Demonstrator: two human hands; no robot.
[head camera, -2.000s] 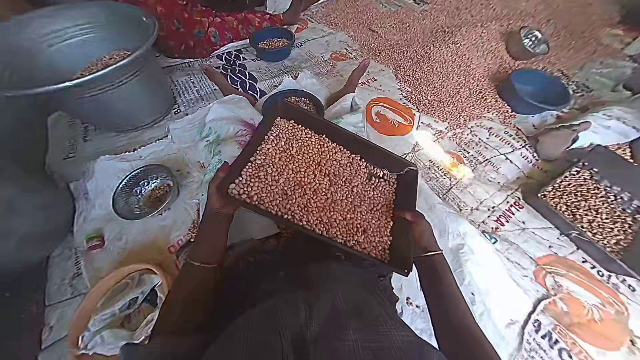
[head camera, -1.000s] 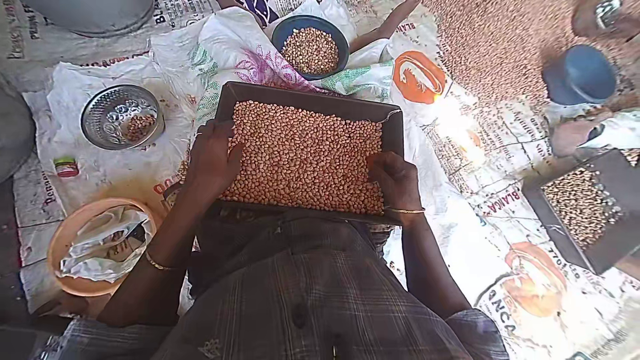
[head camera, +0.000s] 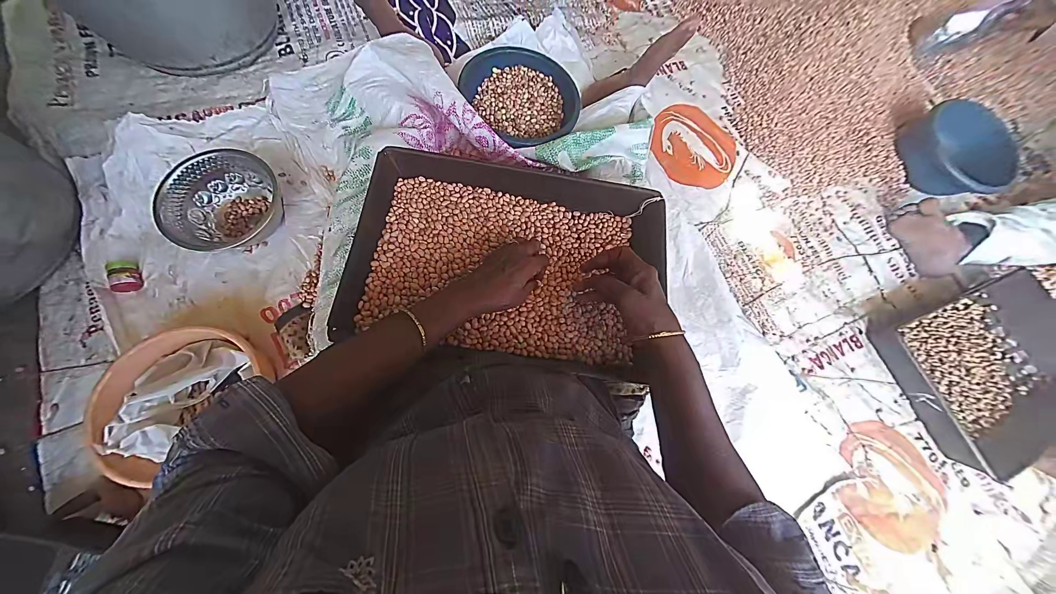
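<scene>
A dark rectangular tray (head camera: 355, 264) full of reddish-brown shelled peanuts (head camera: 462, 223) rests at my lap. My left hand (head camera: 510, 276) lies on the peanuts near the tray's middle, its fingers curled down; whether it pinches any is hidden. Over the right part of the peanuts is my right hand (head camera: 623, 293), thumb and fingers bent and apart, the fingertips at the nuts. Just past the tray's far edge stands a blue bowl (head camera: 569, 91) with paler nuts in it.
At left are a perforated metal bowl (head camera: 268, 177) with a few nuts, a small jar (head camera: 124, 278) and an orange basin (head camera: 124, 363). Printed sacks cover the floor. At right, another person's hand (head camera: 932, 239) is near a second nut tray (head camera: 895, 355) and a blue tub (head camera: 957, 148); peanuts spread beyond.
The tray, held up in both hands two seconds ago, is lower at my lap. Both hands have left its sides; the left has moved right onto the peanuts.
</scene>
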